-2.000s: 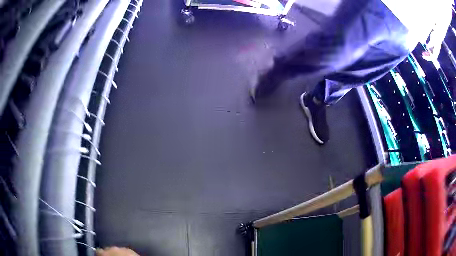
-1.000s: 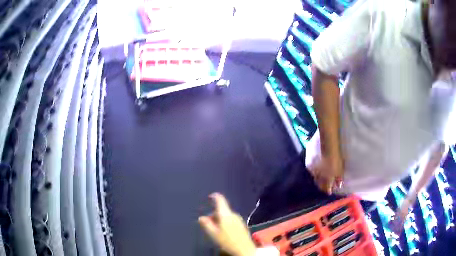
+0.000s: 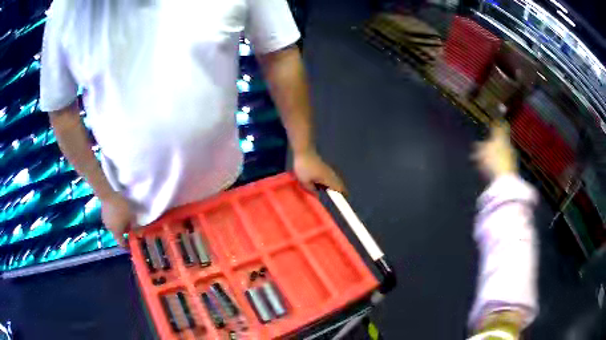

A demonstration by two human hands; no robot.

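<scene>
A red compartment tray (image 3: 266, 239) lies on a cart in front of me. Several grey and black bar-shaped devices (image 3: 266, 301) lie in its left and near pockets, with small black bits beside them. The pockets toward the far right hold nothing. My right hand (image 3: 497, 151) is raised at the right, blurred, away from the tray, with fingers apart and nothing visible in it. My left hand is not in view.
A person in a white shirt (image 3: 166, 99) stands behind the tray, both hands at its edges. A white push handle (image 3: 355, 224) is at the cart's right. A glowing rack (image 3: 40, 199) stands left. Red tray stacks (image 3: 470, 50) and shelving are at upper right.
The view has swung right. The tray now shows whole, and the other person faces it with hands on its edges. My hand shows farther right, away from the tray.
</scene>
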